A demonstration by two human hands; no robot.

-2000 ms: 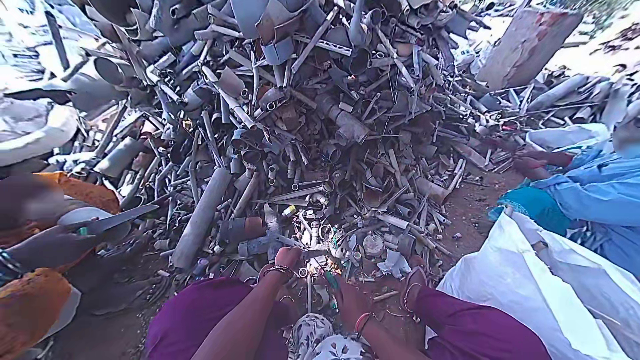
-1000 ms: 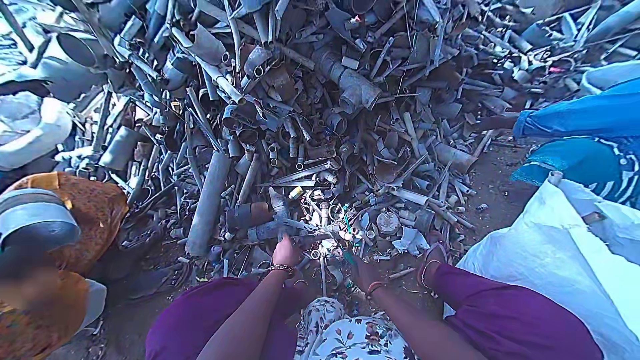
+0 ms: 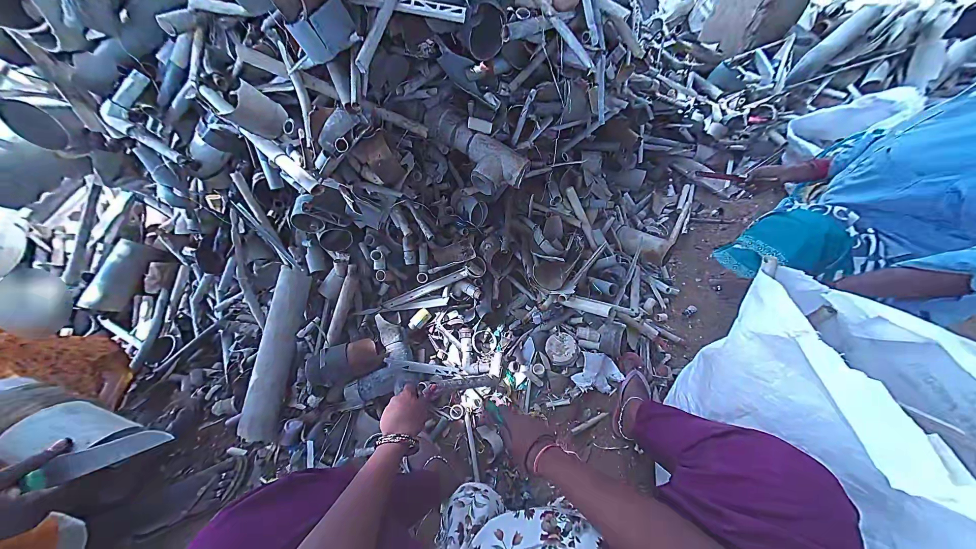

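Note:
Before my knees rises a big heap of scrap plastic pipes and fittings (image 3: 488, 160). My left hand (image 3: 406, 413), with a beaded bracelet at the wrist, is closed on the end of a grey pipe piece (image 3: 461, 383) that lies level across the small bright scraps. Lower and to the right is my right hand (image 3: 518, 431), a thin band at its wrist; it is closed around something green at the fingers, whose form is too blurred to tell. Small white fittings and a round cap (image 3: 562, 348) lie just beyond both hands.
A large white sack (image 3: 808, 381) stands at my right, with a co-worker in blue (image 3: 907, 175) behind it. At the left edge another co-worker's hand is near a curved pipe piece (image 3: 76, 427). A long grey pipe (image 3: 274, 354) leans against the heap left of my hands.
The co-worker at the right has an arm drawn back by the sack. At the left, the large curved pipe piece is lower than a second ago. My hands have stayed close together over the scraps.

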